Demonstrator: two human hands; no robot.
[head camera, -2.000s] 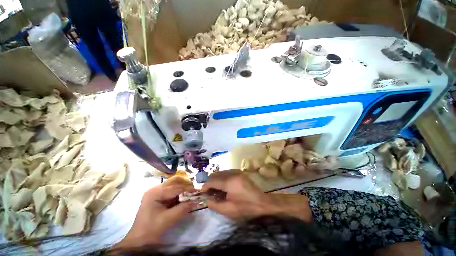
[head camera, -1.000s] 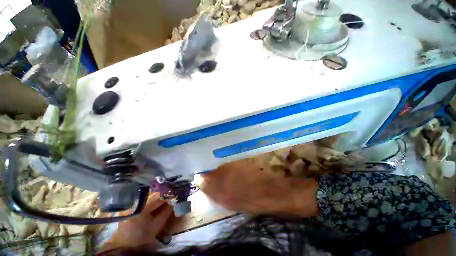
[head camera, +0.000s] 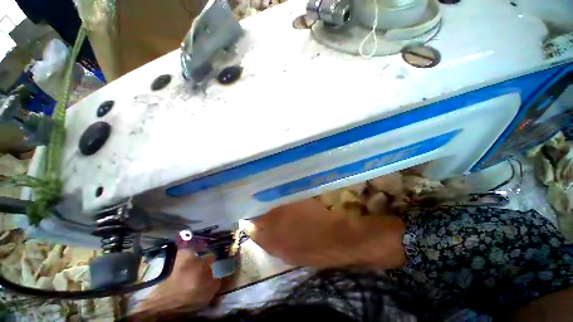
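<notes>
The white sewing machine head with blue stripes fills the view. The thread tension assembly is at its lower left. My left hand is at the left end under the head, its fingers partly hidden by the machine parts. My right hand lies beside the needle area, its fingertips near a bright light and hidden behind the head. I cannot see any piece in either hand. The bare machine bed shows between the hands.
Small beige sewn parts lie under the arm behind my right wrist. Beige fabric pieces lie at the lower left. More parts lie at the far right. Green cord hangs at the left end. Dark hair covers the bottom edge.
The view has moved closer to the machine head. My hands were together in front of the needle holding a small piece; now they are apart, at the needle area, fingertips hidden.
</notes>
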